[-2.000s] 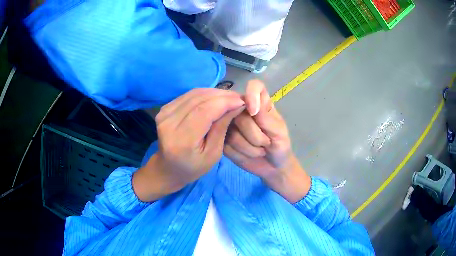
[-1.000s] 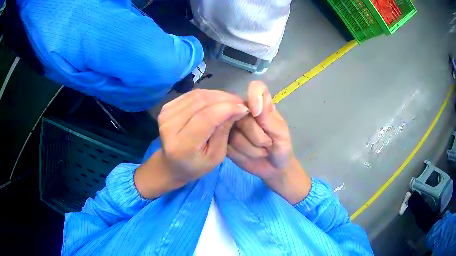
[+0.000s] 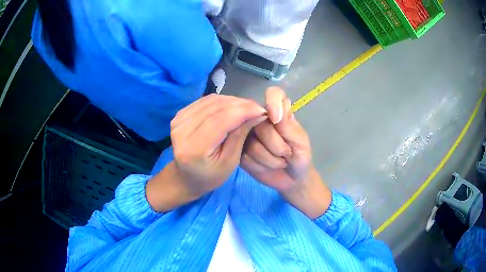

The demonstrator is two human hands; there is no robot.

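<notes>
My left hand and my right hand are raised together in front of my chest, both bare. The fingertips of my left hand are pinched together and meet the thumb and forefinger of my right hand. The other fingers of my right hand are curled into the palm. Whether a tiny item is between the fingertips cannot be told; none shows clearly.
A person in a blue smock is close at upper left; one in white sits on a stool. A dark crate lies lower left, a green crate with red packs upper right, another stool at right.
The person in blue has shifted and leaned, and now covers more of the area above my left hand. My hands have kept nearly the same pose.
</notes>
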